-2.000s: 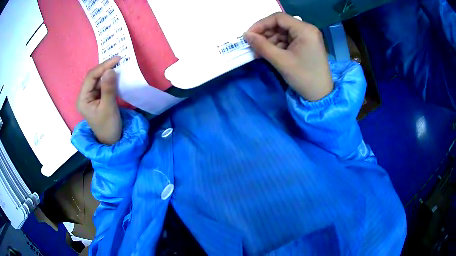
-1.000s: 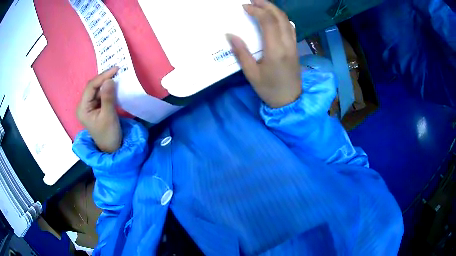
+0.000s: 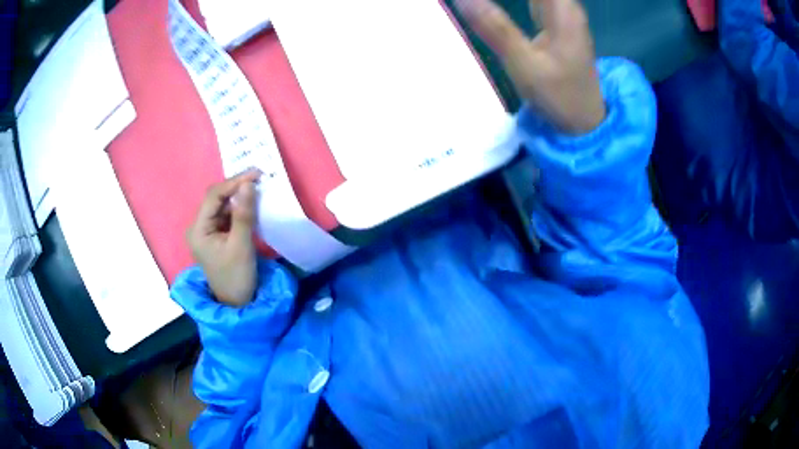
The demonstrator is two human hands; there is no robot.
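Observation:
A white box blank (image 3: 403, 105) lies on the red sheet, its rounded flap toward me, with a small printed barcode label (image 3: 436, 159) on the flap. My right hand (image 3: 556, 70) is over the blank's right side, fingers apart, blurred and cut off by the top edge; it shows nothing held. The label strip (image 3: 233, 110) runs down left of the blank. My left hand (image 3: 229, 235) pinches the strip's left edge near its lowest printed labels between thumb and fingertips. The bare backing paper (image 3: 302, 241) hangs below it toward the table edge.
Another white blank (image 3: 96, 237) lies left on the red sheet (image 3: 162, 167). A stack of blanks (image 3: 39, 351) stands at the far left. The dark-green table (image 3: 635, 31) shows at top right. Another person's blue sleeve (image 3: 753, 44) is at the upper right.
My right hand has left the label on the flap and moved up and right, opening. My left hand still holds the strip. The whole view has shifted, showing more of the left side.

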